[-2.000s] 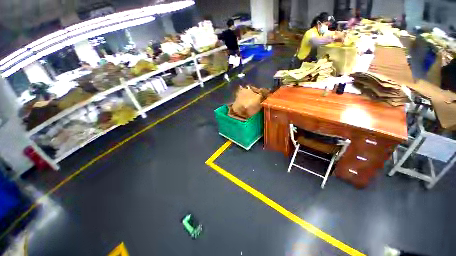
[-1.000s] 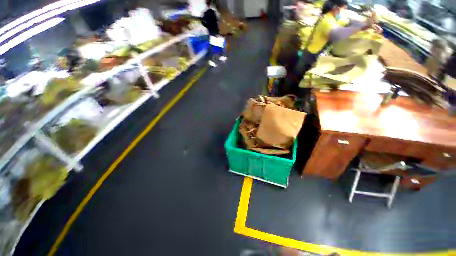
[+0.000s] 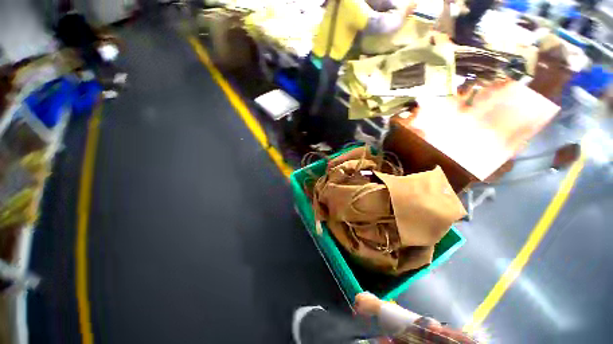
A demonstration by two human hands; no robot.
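Note:
A green crate (image 3: 339, 259) stands on the floor just ahead, right of centre. It holds a heap of brown panels (image 3: 423, 205) with thin looped strips. At the bottom edge, beside the crate's near corner, a blurred, cut-off skin-toned shape looks like my right hand (image 3: 440, 332). A whitish piece with a tan end (image 3: 396, 317) lies against it; I cannot tell whether it is held or part of the hand or sleeve. My left hand is out of the picture.
A reddish-brown desk (image 3: 484, 131) is behind the crate, with yellow panels (image 3: 403, 74) beyond. A person in yellow (image 3: 336, 30) stands there near a white stool-like top (image 3: 277, 104). Racks (image 3: 23, 269) and blue bins (image 3: 54, 101) line the left. Yellow floor lines (image 3: 82, 235) flank the aisle.
The crate now looks larger and nearer, and the view has tilted down and turned. The racks have slid left. The hand-like shape has come in at the bottom.

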